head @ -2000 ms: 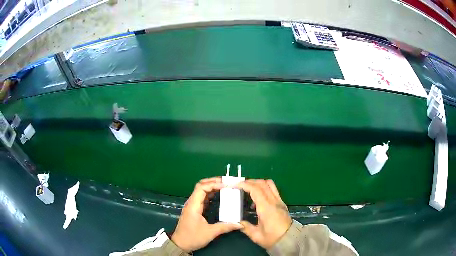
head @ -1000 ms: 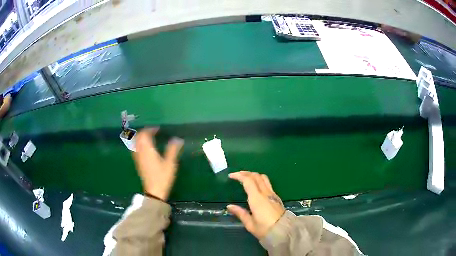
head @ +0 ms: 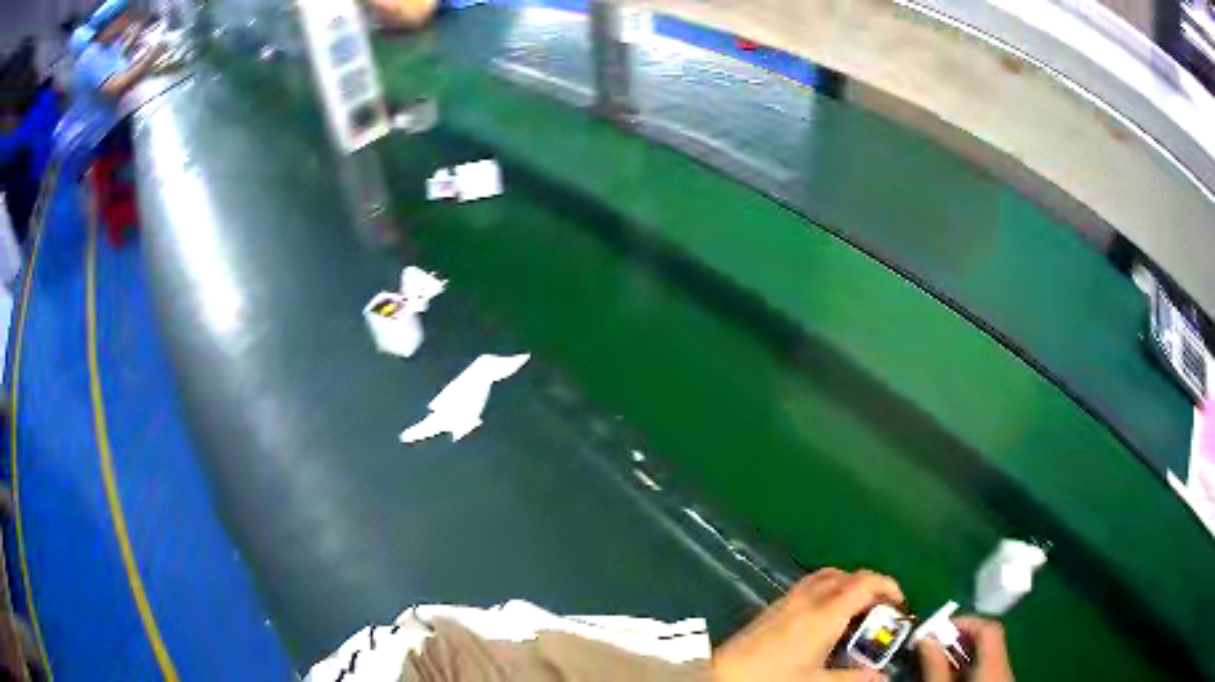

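Note:
My left hand is at the bottom right, holding an open white adapter housing with a yellow spot inside. My right hand, cut off by the bottom edge, has its fingers on the small white pin cover just right of the housing. A closed white adapter lies on the green belt beyond my right hand. An open white adapter sits on the dark near ledge, its cap beside it.
A crumpled white scrap lies on the ledge. Another white adapter is farther along the belt, near a white panel. A calculator is on the far shelf. A person in blue is at the upper left.
The view has swung left. The open adapter that lay on the belt is now in my left hand, with my right fingers at its cap. The closed adapter stays on the belt.

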